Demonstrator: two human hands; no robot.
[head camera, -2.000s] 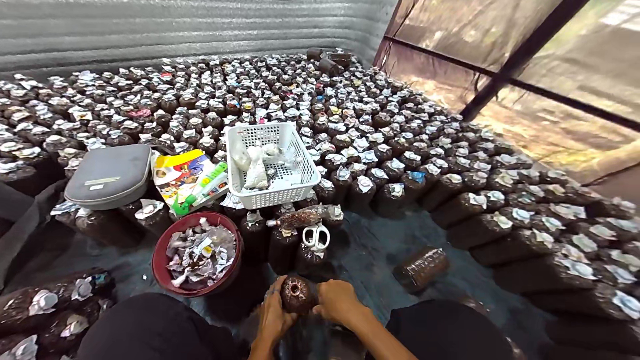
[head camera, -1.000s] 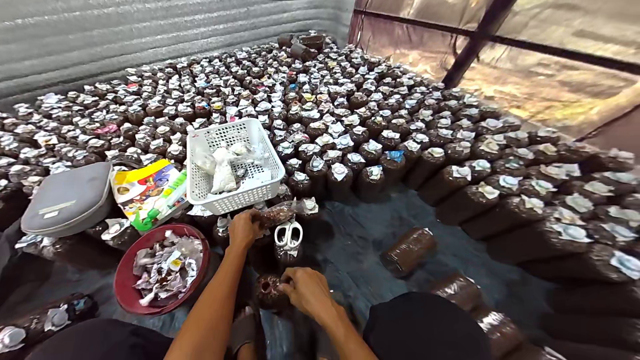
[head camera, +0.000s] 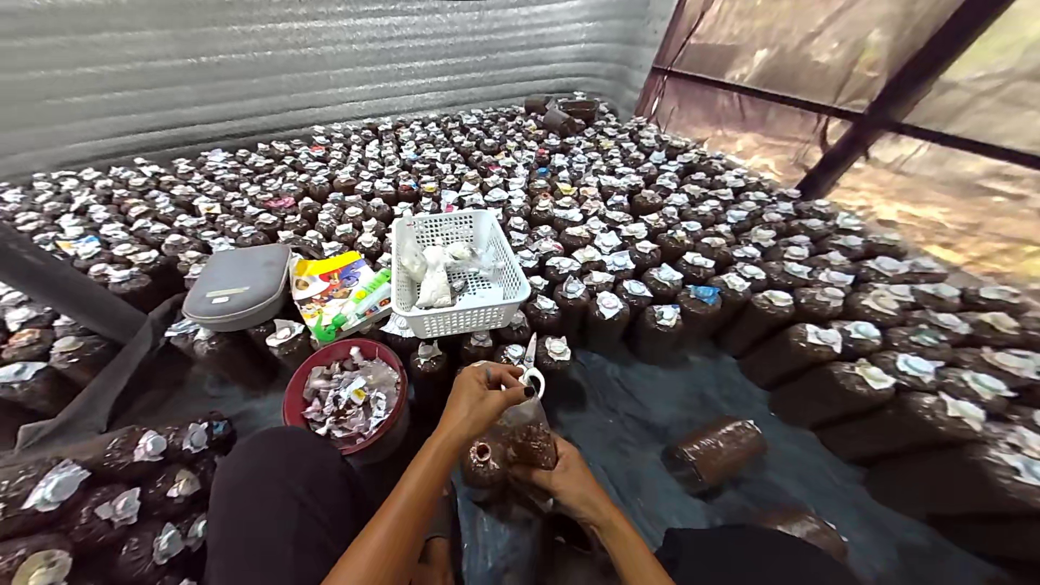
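Note:
My left hand (head camera: 485, 398) pinches the gathered plastic neck of a clear bag partly filled with dark brown substrate (head camera: 528, 439). Low on that bag, my right hand (head camera: 569, 487) grips it from the right. Just left of the bag stands an uncapped substrate bag (head camera: 483, 455) with a round hole at its top. White-handled scissors (head camera: 531, 375) lie behind my left fingers, blades pointing away. A red bucket (head camera: 398, 406) full of paper and plastic scraps is at the left. Beyond it sits a white plastic basket (head camera: 455, 327) holding small bags of white material.
Paper-capped substrate bags (head camera: 601, 309) stand in dense rows behind and right. A grey zip case (head camera: 236, 288) and a colourful printed packet (head camera: 337, 292) rest on bags at left. A substrate bag (head camera: 715, 455) lies on the dark sheet (head camera: 634, 406). More capped bags are near my left knee.
My left hand has come back from beside the basket, and the small bag of substrate that lay there is now between my hands. My right hand has left the uncapped bag's top.

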